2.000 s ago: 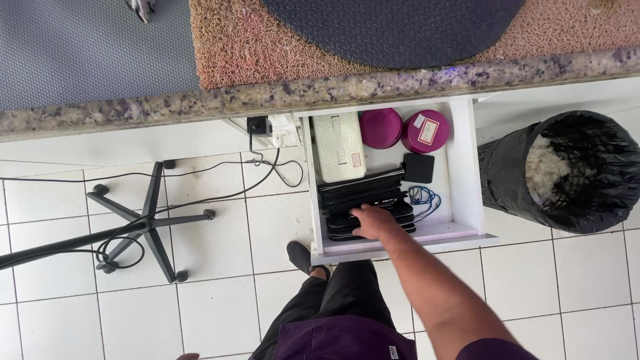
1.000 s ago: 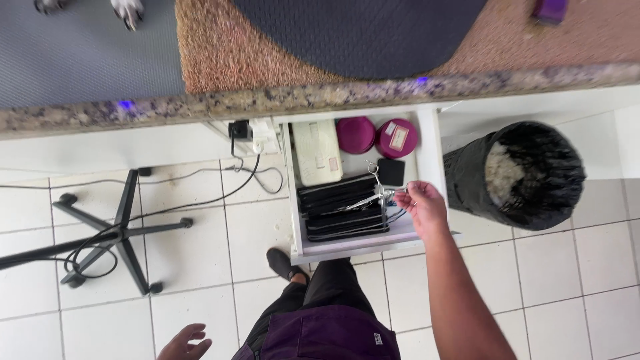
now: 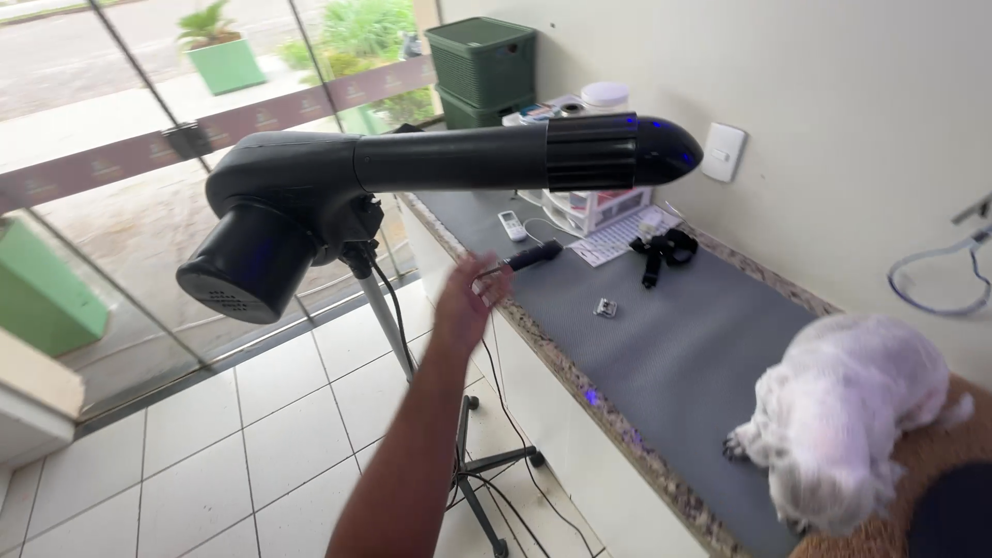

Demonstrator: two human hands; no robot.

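My left hand [image 3: 471, 291], blurred, reaches over the near edge of the grey-matted counter. It is at the cord end of a black corded tool [image 3: 535, 256], probably a clipper, lying on the mat; whether the fingers grip the cord is unclear. My right hand is out of view. A small metal piece [image 3: 606, 308], a black strap bundle [image 3: 664, 249] and a white remote control [image 3: 512, 225] lie nearby. At the right, a white dog [image 3: 845, 411] is on the counter, partly on a brown mat.
A black stand dryer [image 3: 457, 161] extends across the view above my hand, its wheeled base [image 3: 496, 461] on the floor beside the counter. Green baskets [image 3: 482, 66] and a white drawer unit [image 3: 612, 209] stand farther back. Glass panels are at the left.
The view has swung far from the open drawer to the dryer and counter. One second ago my right hand held scissors over the drawer; now my left hand reaches to the counter.
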